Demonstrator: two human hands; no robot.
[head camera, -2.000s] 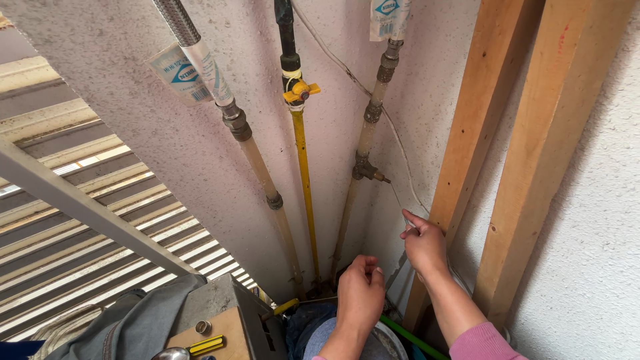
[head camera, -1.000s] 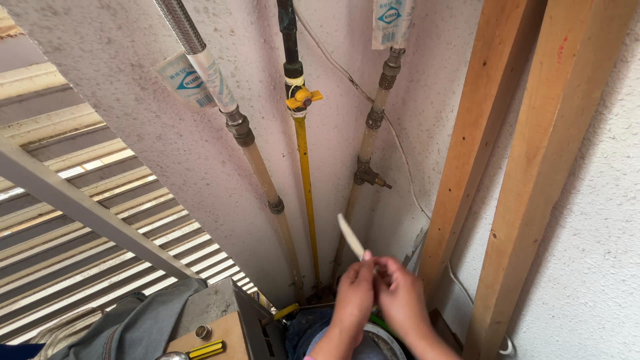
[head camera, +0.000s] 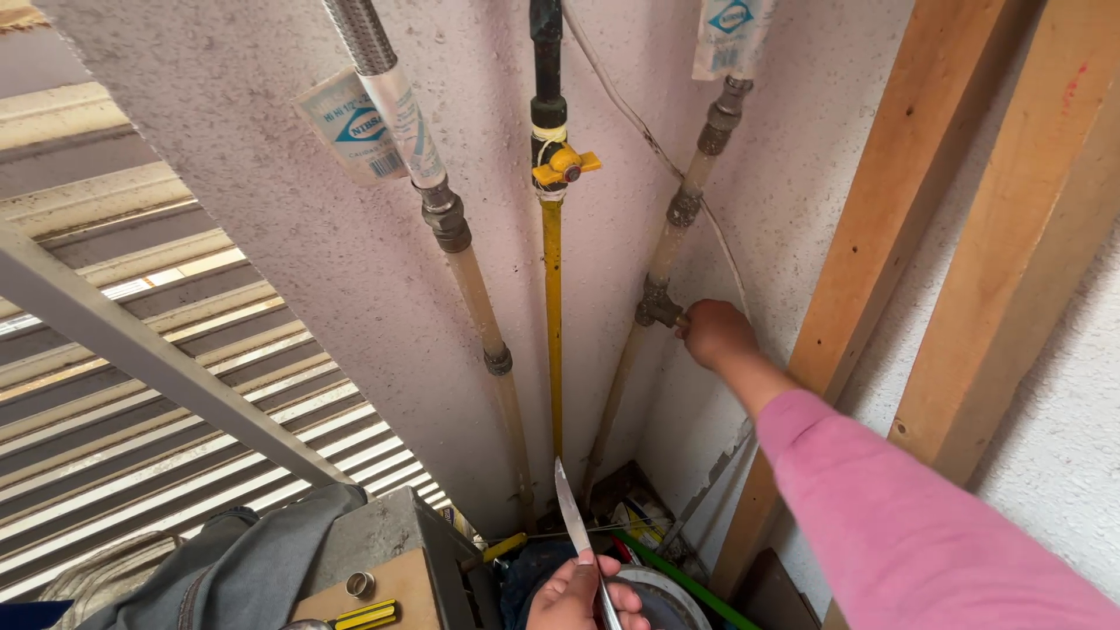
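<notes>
My left hand (head camera: 582, 597), at the bottom centre, is closed around a metal table knife (head camera: 573, 516) whose blade points up. With my arm stretched out in a pink sleeve, my right hand (head camera: 719, 334) has its fingers on the end of a small brass fitting (head camera: 679, 322). That fitting juts from a tee (head camera: 656, 304) on the right pipe (head camera: 669, 254); the fingertips are partly hidden. Left of it run a yellow pipe (head camera: 553, 297) with a yellow-handled valve (head camera: 567, 168) and another pipe (head camera: 477, 297) under a braided hose (head camera: 360, 35).
Two wooden posts (head camera: 884, 201) (head camera: 1015, 227) lean at the right. A thin white cable (head camera: 612, 92) crosses the wall. At lower left a board (head camera: 398, 582) holds a metal ring fitting (head camera: 360, 584) and a yellow-and-black handle (head camera: 367, 615), beside grey cloth (head camera: 236, 560). A bucket (head camera: 674, 595) stands below.
My hands were together around the knife one second ago. Now my right hand has moved up to the fitting on the right pipe, while the knife stays in my left hand.
</notes>
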